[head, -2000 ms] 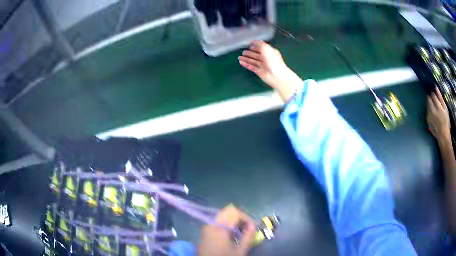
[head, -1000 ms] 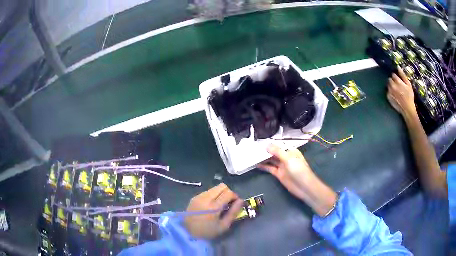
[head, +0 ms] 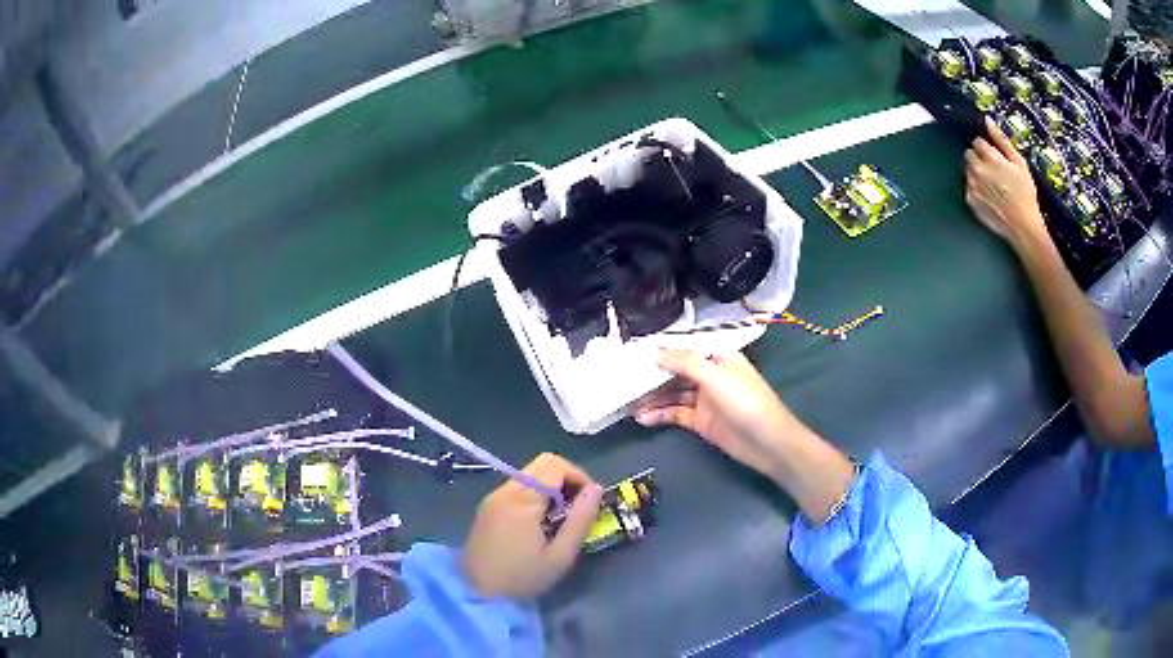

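Note:
A white housing [head: 581,383] with a black inner module [head: 605,264] and a round black part [head: 740,264] lies open side up on the green belt. My right hand [head: 727,409] grips its near wall. A wire harness [head: 823,324] with red, yellow and dark wires sticks out to the right of it. My left hand [head: 530,524] holds a power supply board [head: 620,514] by its left end, just in front of the housing. The board's pale lilac ribbon cable [head: 418,414] reaches up and left from my fingers.
A compartment tray [head: 270,373] with rows of boards stands at the left. A loose board [head: 862,201] lies near the white line [head: 373,306]. At the right, another person's hand [head: 1002,186] touches a second filled tray [head: 929,80]. The belt's metal edge curves along the lower right.
My right hand took hold of the housing, which came nearer onto the white line. My left hand brought the board beside it, and its ribbon cable now points up and left.

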